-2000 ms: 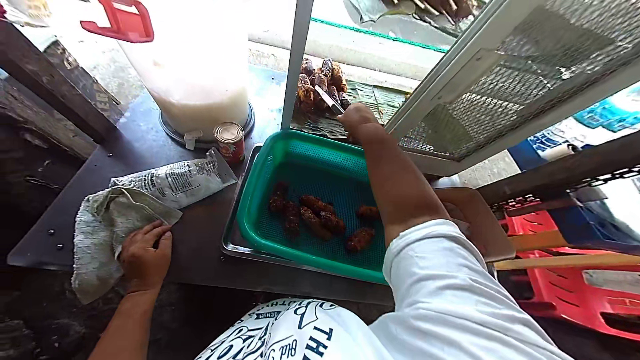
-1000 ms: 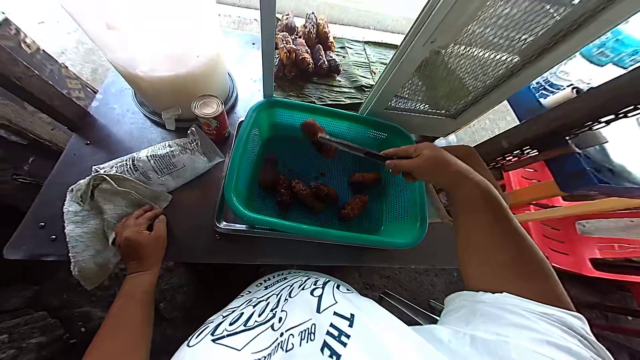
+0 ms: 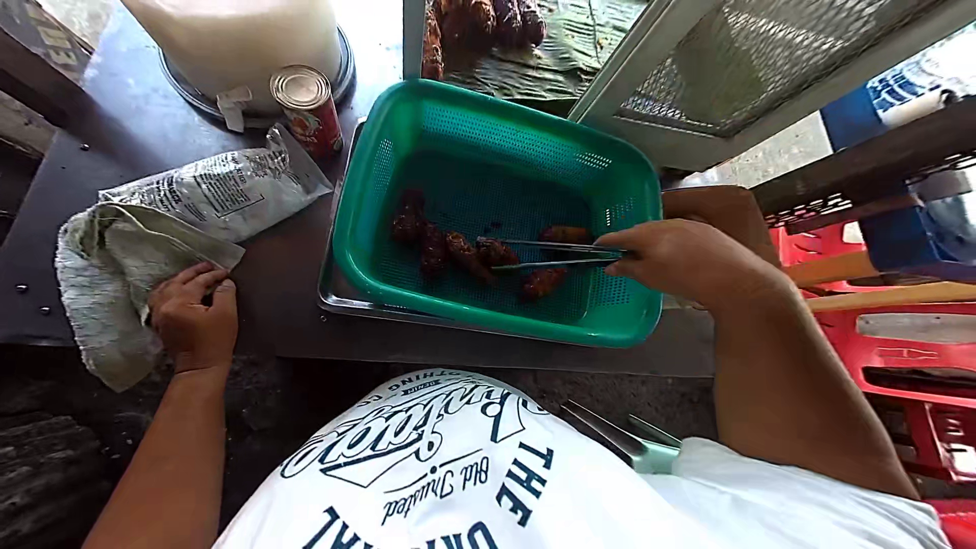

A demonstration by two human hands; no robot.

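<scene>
My right hand (image 3: 671,255) grips metal tongs (image 3: 564,245) at the right side of a green perforated plastic basket (image 3: 496,324). The tongs' tips are at one of several dark, glazed fried pieces (image 3: 465,255) in the basket; whether they pinch it, I cannot tell. The basket rests on a metal tray (image 3: 335,290). My left hand (image 3: 194,309) lies on the table's left part, its fingers on the edge of a greenish-grey cloth (image 3: 137,267). That cloth partly covers a printed plastic packet (image 3: 236,187).
Behind the packet stand a red can (image 3: 311,114) and a large container of whitish liquid (image 3: 252,46) with a spigot. More glazed pieces (image 3: 484,27) lie on banana leaves (image 3: 572,46) beyond the basket, beside a mesh-panelled door (image 3: 686,84). Red plastic crates (image 3: 915,343) are at right.
My right hand has come back from the pile on the leaves to the basket. The piece the tongs held raised a second ago is down among the others. My left hand stays by the cloth.
</scene>
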